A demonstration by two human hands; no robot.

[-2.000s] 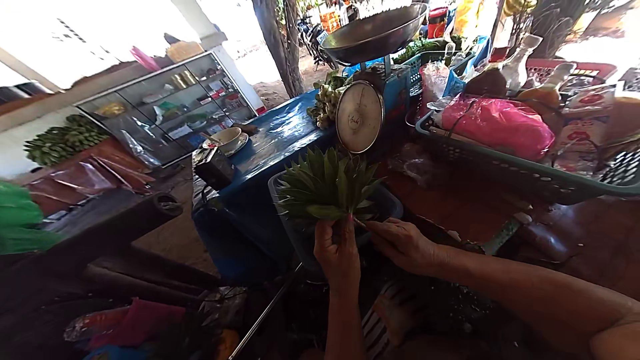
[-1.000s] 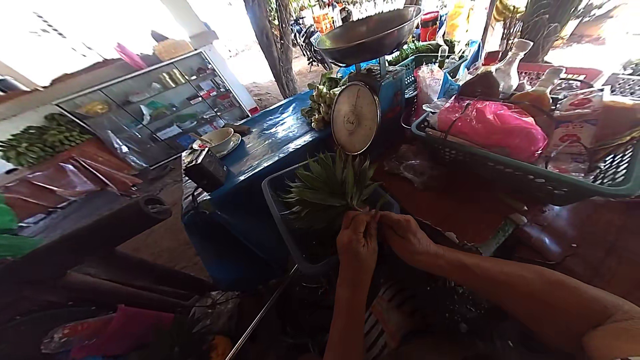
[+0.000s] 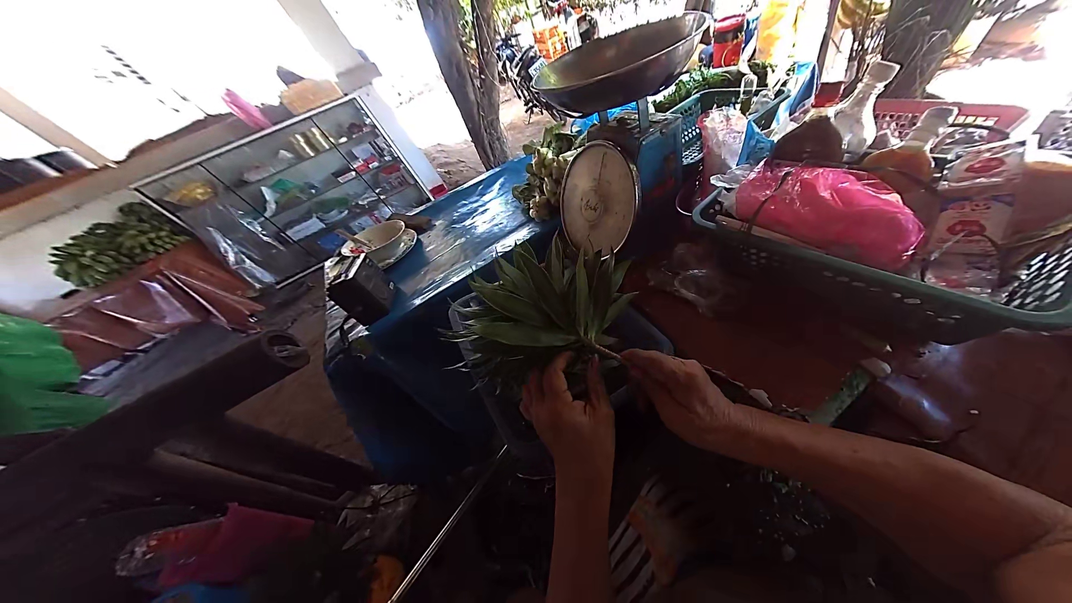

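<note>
A fan of long green leaves (image 3: 544,301) spreads above a translucent plastic tub (image 3: 502,410), its stems pointing toward me. My right hand (image 3: 678,394) pinches the stem end between thumb and fingers. Just below the leaves, my left hand (image 3: 574,406) has its fingers raised and parted near the stems; whether it touches them is hard to tell. More dark leaves lie in the tub under the bunch. Behind the leaves stands a dial scale (image 3: 599,198) with a wide metal pan (image 3: 624,67).
On the right, a green plastic basket (image 3: 837,280) holds bottles and a pink plastic bag (image 3: 829,213). A blue-covered table (image 3: 469,222) carries a bowl (image 3: 381,240) and a dark box (image 3: 360,289). A dark pipe-like beam (image 3: 167,398) crosses the left; a thin rod (image 3: 448,532) slants below.
The leaf bunch has been turned, its stems now toward my right hand. My hands were close together at the stems a second ago and are now apart, with the left fingers opened.
</note>
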